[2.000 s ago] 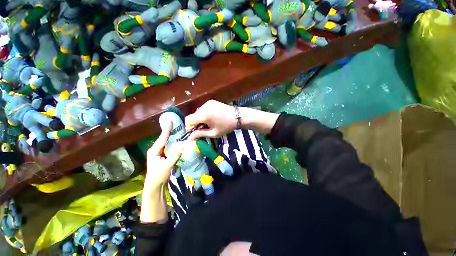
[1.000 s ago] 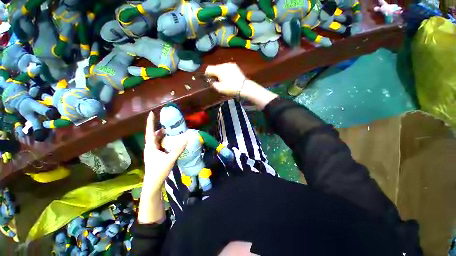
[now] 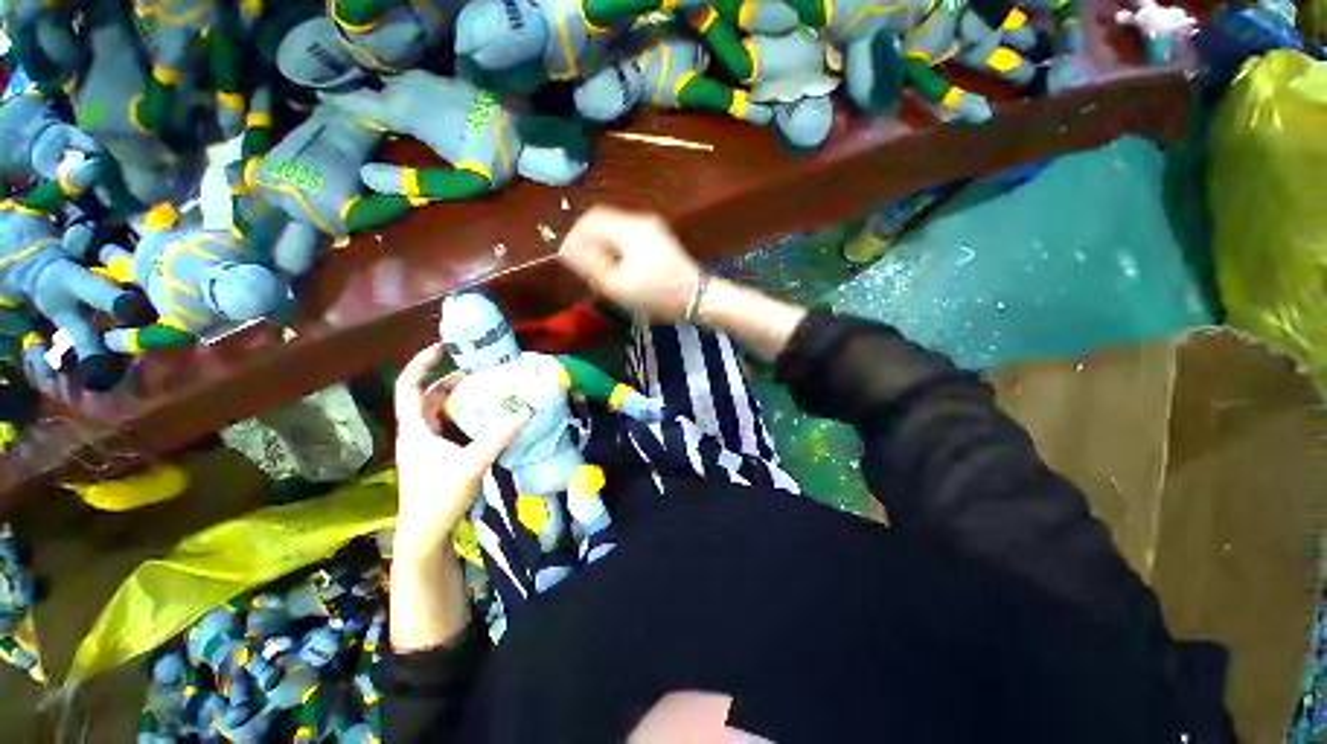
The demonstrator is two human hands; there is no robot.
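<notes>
A grey-blue plush doll with a green sleeve and yellow bands lies face up over the lap, head towards the bench. My left hand holds it at its left side, thumb on the chest. My right hand is apart from the doll, at the bench's front edge, fingers curled. A thin line runs from near its fingertips along the bench edge; I cannot tell if it is held or what it is.
The red-brown bench bears a heap of similar dolls and a thin yellow strip. A yellow sheet and a container of dolls are lower left. Brown cardboard and a full yellow bag are right.
My right hand has moved from the doll's neck up to the bench edge. The doll has shifted slightly left in my left hand. A yellow strip now shows on the bench.
</notes>
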